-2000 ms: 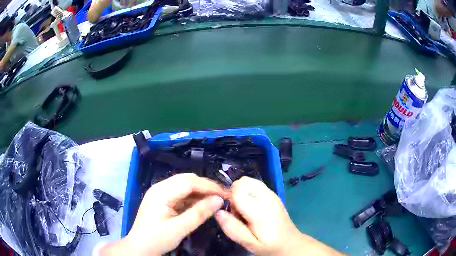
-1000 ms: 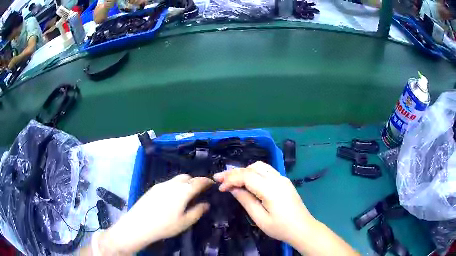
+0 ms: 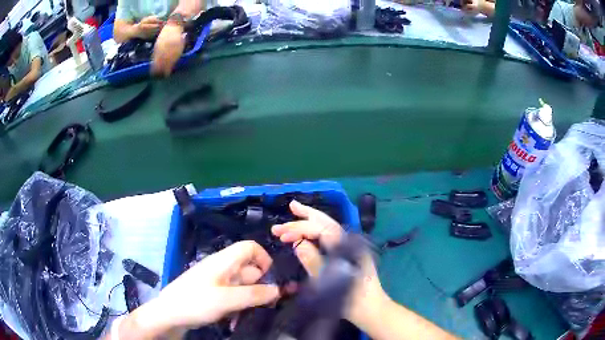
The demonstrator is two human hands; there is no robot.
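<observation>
The blue plastic bin (image 3: 259,188) is full of mixed black parts and stands in front of me. My left hand (image 3: 219,285) is over the bin, thumb and fingers closed at a blurred black part (image 3: 325,292). A small reddish spot shows at its fingertips. My right hand (image 3: 325,246) is just to the right, its fingers bent above the bin, with a thin dark line near thumb and index. The black part partly covers my right palm and wrist. Blur hides whether my right hand grips it.
Black headbands (image 3: 126,105) lie on the green conveyor belt (image 3: 298,133). A person's hand (image 3: 168,50) is at the belt's far edge. Left are a clear bag (image 3: 50,246) and white sheet (image 3: 142,232); right are black housings (image 3: 470,230), a spray can (image 3: 526,149) and a whitish bag (image 3: 564,219).
My hands have parted slightly, and a blurred black part now shows between and over them. Another blurred headband has appeared on the belt below the hand of the person opposite.
</observation>
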